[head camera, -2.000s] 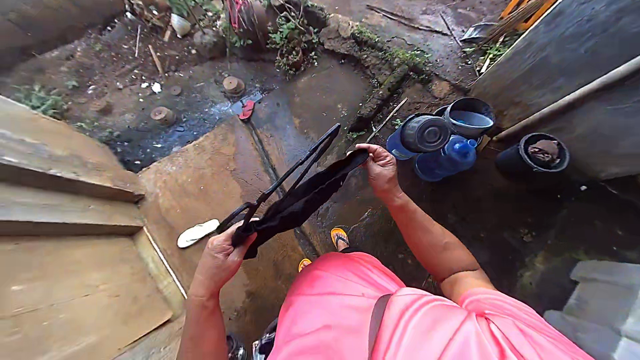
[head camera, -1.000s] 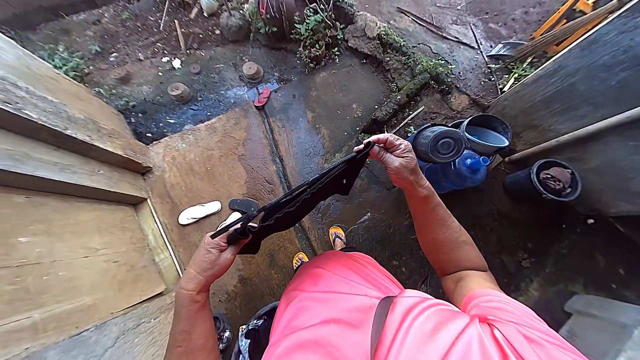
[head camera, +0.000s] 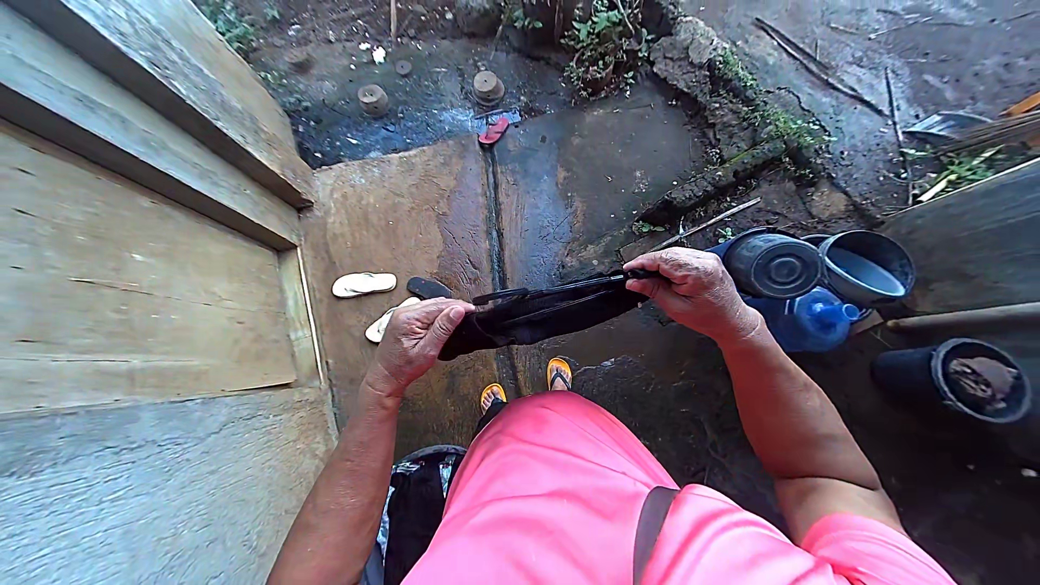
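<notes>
A black cloth item (head camera: 552, 313), likely a garment with a band or strap along its upper edge, is stretched almost level in front of my pink shirt. My left hand (head camera: 418, 337) pinches its left end between thumb and fingers. At the other end, a little higher, my right hand (head camera: 682, 288) grips the corner by the band. The cloth's lower edge hangs free between the hands. Below my left forearm, a container (head camera: 443, 451) holding dark and patterned cloth is partly hidden by my shirt.
White flip-flops (head camera: 364, 283) and a dark one (head camera: 429, 288) lie on the concrete floor. A red flip-flop (head camera: 493, 131) lies farther off. At right are dark buckets (head camera: 773, 265), a blue water jug (head camera: 812, 318) and a bucket with brown contents (head camera: 946, 380). A wooden wall (head camera: 138, 276) borders the left.
The cloth was slanted, with a strap loop standing apart from it two seconds ago; now it is nearly level, with the band close along its top. Both hands have kept hold.
</notes>
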